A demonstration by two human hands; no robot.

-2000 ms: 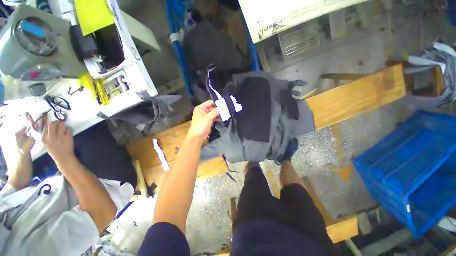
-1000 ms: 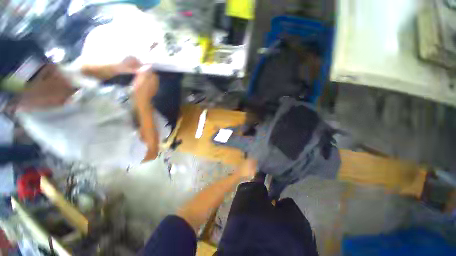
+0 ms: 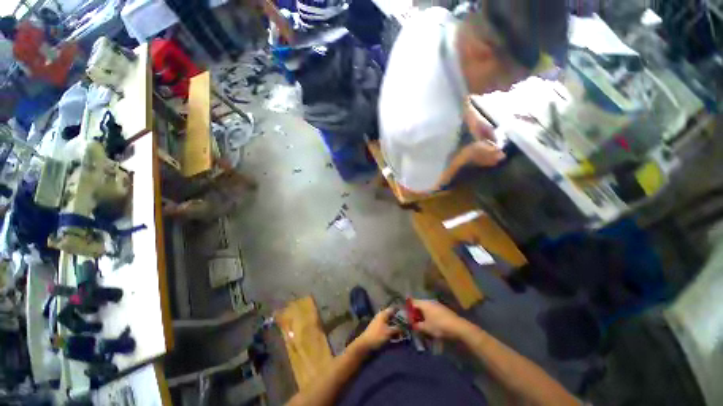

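Note:
My left hand [image 3: 382, 327] and my right hand [image 3: 438, 319] meet low in the picture, in front of my dark clothing. My right fingers grip a small tool with a red part [image 3: 413, 311]; it looks like snips, but this is unclear. My left fingers are curled at its dark and grey parts. Grey garment cloth [image 3: 507, 297] lies to the right of the wooden bench [image 3: 444, 258], away from my hands. A white label [image 3: 480, 254] shows on the cloth's edge. A white strip [image 3: 462, 219] lies on the bench.
A seated worker in a pale shirt [image 3: 416, 103] is at a sewing table [image 3: 547, 151] ahead right. A long white machine table [image 3: 143, 277] runs along the left. Another wooden bench [image 3: 304, 337] is near my left arm. Small scraps [image 3: 341, 222] lie on the floor.
The view has swung left. My left hand has left the grey garment and labels and come to my body. My right hand has come into view with the red-parted tool.

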